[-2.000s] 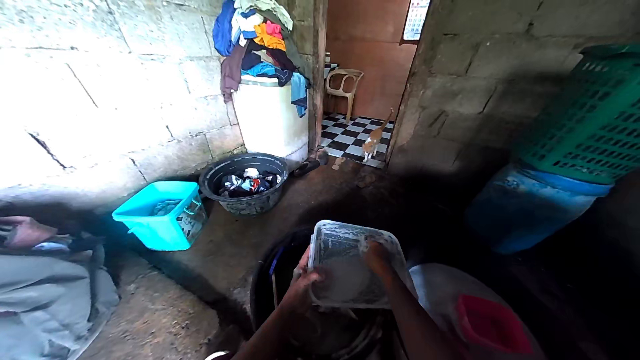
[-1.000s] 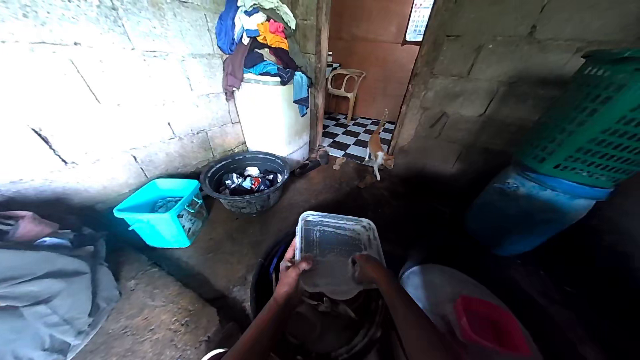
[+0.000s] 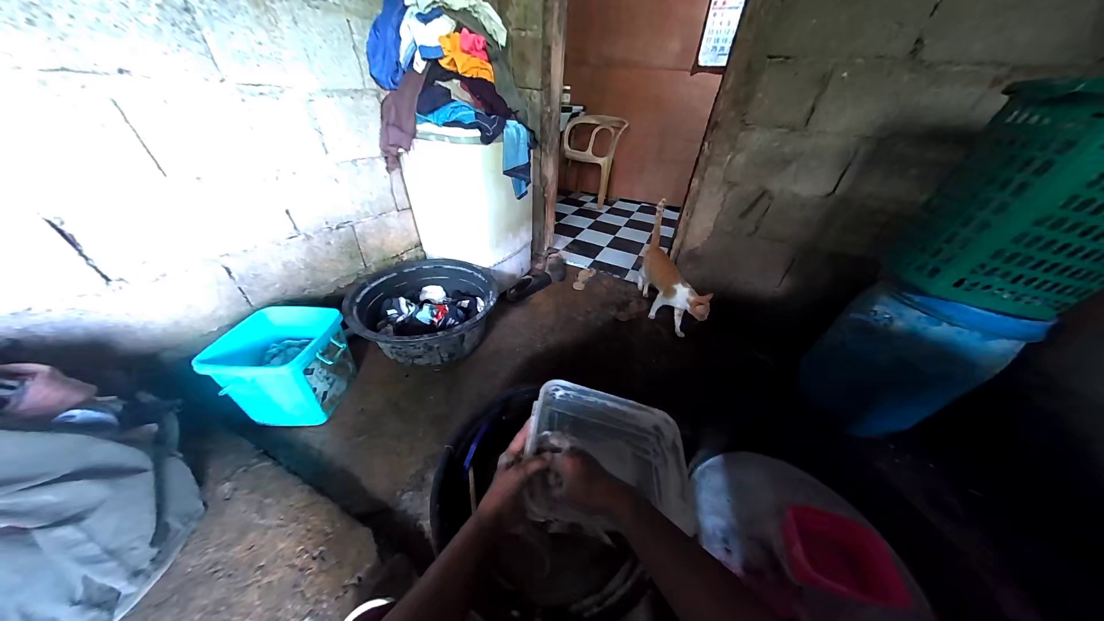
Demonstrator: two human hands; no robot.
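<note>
A clear plastic container [image 3: 642, 440], tilted and streaked with whitish residue, is held above a dark round tub [image 3: 444, 483]. My left hand [image 3: 516, 479] grips its left edge. My right hand [image 3: 573, 483] lies against the container close to my left hand, its fingers bent; what it holds, if anything, is too blurred to tell. Inside the dark tub are a blue item and other things in shadow that I cannot name.
A pink plastic container [image 3: 845, 556] rests on a round pale surface [image 3: 733, 492] at right. Ahead stand a turquoise bucket [image 3: 285, 379] and a black basin [image 3: 423, 341] of clothes. A cat [image 3: 668, 276] walks near the doorway. A green basket [image 3: 1018, 198] tops a blue drum [image 3: 923, 362].
My right hand has moved left across the container, close to my left hand, and the container has turned. The cat has come forward from the checkered floor.
</note>
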